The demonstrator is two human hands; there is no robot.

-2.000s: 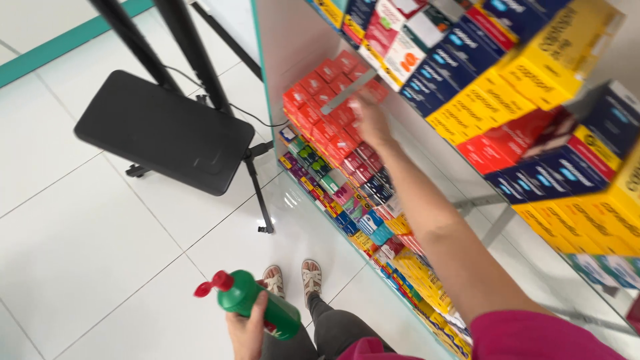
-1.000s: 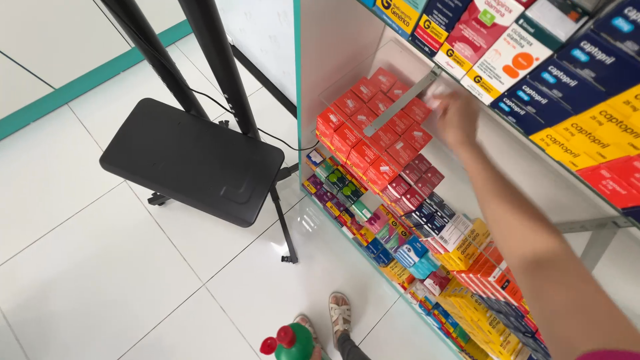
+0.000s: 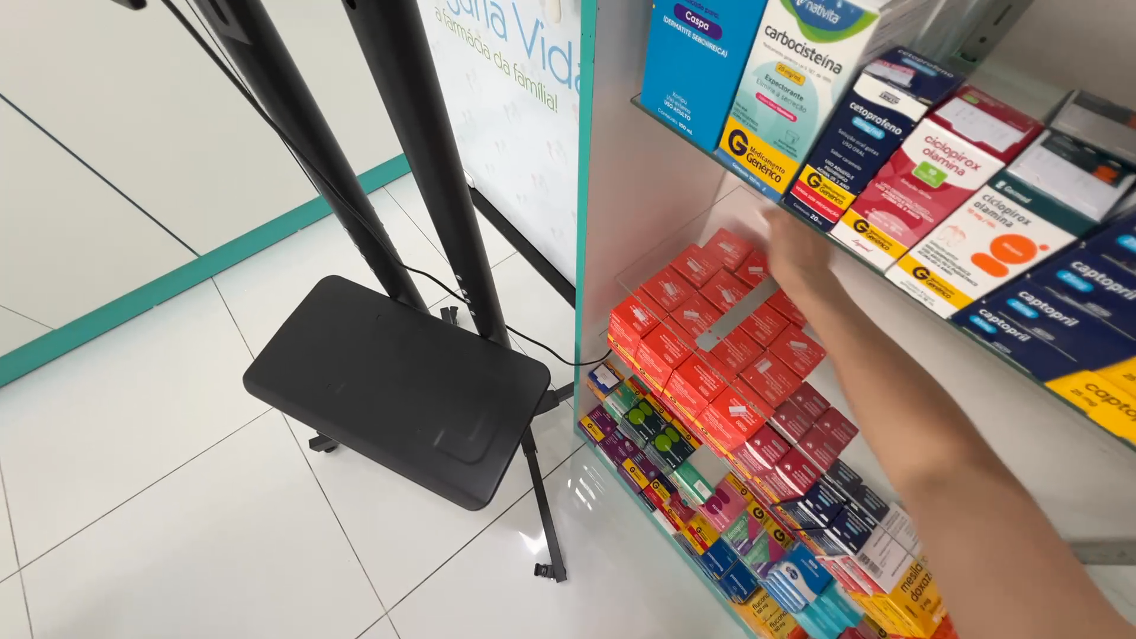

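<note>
My right hand (image 3: pixel 794 248), blurred, reaches over the glass shelf behind the red medicine boxes (image 3: pixel 697 337), just under the upper shelf's edge. Something pale shows at its fingertips, but what it is, and whether the hand grips it, cannot be made out. A metal shelf bracket (image 3: pixel 737 312) lies across the view of the red boxes, next to the hand. Above the hand stand a carbocisteína box (image 3: pixel 792 84), a cetoprofeno box (image 3: pixel 865 133) and ciclopirox olamina boxes (image 3: pixel 941 169). My left hand is out of view.
A black stand with a flat black platform (image 3: pixel 399 390) is left of the shelving, its cable (image 3: pixel 550 351) running to the shelf's side panel. Lower shelves hold many medicine boxes (image 3: pixel 745 532). Captopril boxes (image 3: pixel 1021 324) fill the upper shelf at right. The floor is white tile (image 3: pixel 177 497).
The view has moved closer to the shelves. The green bottle with a red cap, held in my left hand two seconds ago, has left the view. My right hand has moved along behind the red boxes.
</note>
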